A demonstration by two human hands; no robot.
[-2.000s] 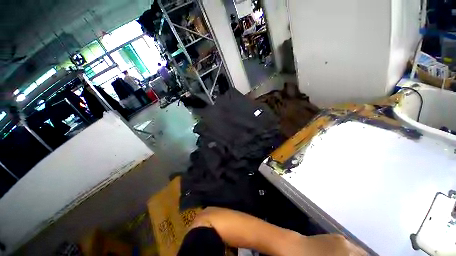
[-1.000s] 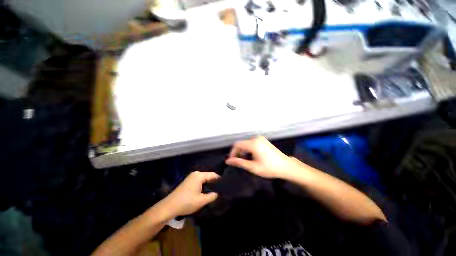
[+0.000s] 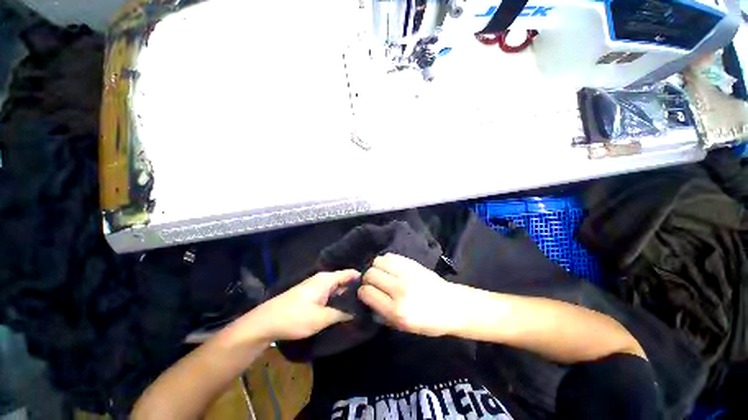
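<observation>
A dark garment (image 3: 369,242) lies over the lap below the table edge, its gathered edge bunched between my hands. My left hand (image 3: 316,305) grips the garment from the left, thumb and fingers around the cloth. My right hand (image 3: 402,295) is closed on the same cloth, close beside the left fingertips. The cloth inside the fingers is partly hidden.
The white sewing table (image 3: 246,123) stands ahead, with the machine's needle area (image 3: 414,53), red-handled scissors (image 3: 517,41) and a plastic-wrapped item (image 3: 631,115). Below are a blue basket (image 3: 549,234), brownish garments (image 3: 689,254) at right and a black heap (image 3: 49,246) at left.
The view has swung from the floor and garment heap at left to the table and lap. Since one second ago, both hands have come closer together on the garment, and more cloth shows.
</observation>
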